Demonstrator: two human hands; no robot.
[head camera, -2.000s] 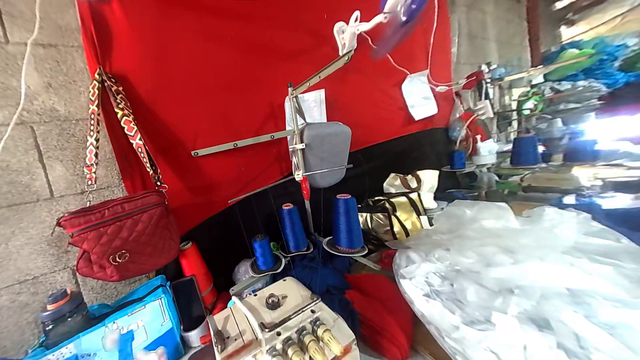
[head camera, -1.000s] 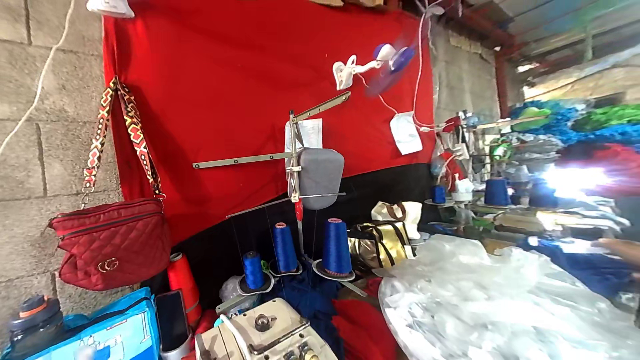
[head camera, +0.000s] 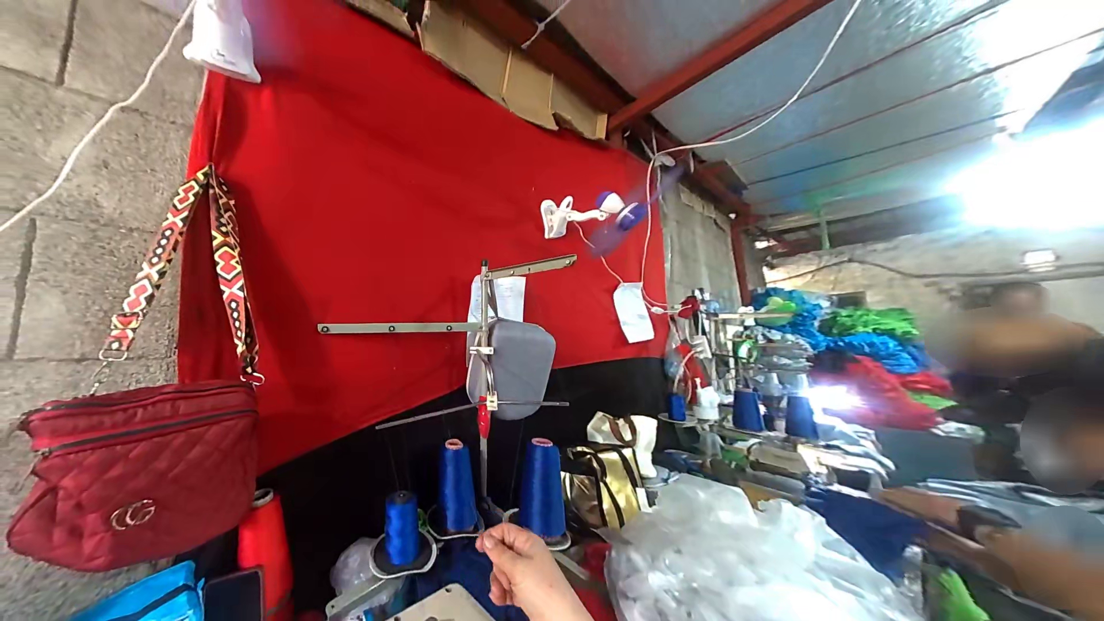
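My right hand (head camera: 528, 571) reaches up from the bottom edge, thumb and forefinger pinched together in front of the blue thread cones. Whether a thin thread is between the fingertips cannot be told. Just behind stand a tall blue cone (head camera: 541, 490) on its right and another blue cone (head camera: 457, 487) on its left. A smaller blue spool (head camera: 402, 528) stands farther left. The metal thread stand (head camera: 484, 448) rises behind the hand. Part of a sewing machine's pale top (head camera: 444, 605) shows at the bottom edge. My left hand is out of view.
A red quilted bag (head camera: 142, 479) hangs at left above a red thread cone (head camera: 266, 552) and phone (head camera: 233, 595). Translucent plastic (head camera: 724, 552) is heaped at right. Beyond it, a blurred co-worker's arms (head camera: 992, 543) reach over fabric. A clip fan (head camera: 604, 211) hangs above.
My right hand has come into view at the thread cones; neither earlier frame shows it there. The view has tilted up, showing more ceiling. The co-worker's arms now show more at the right.
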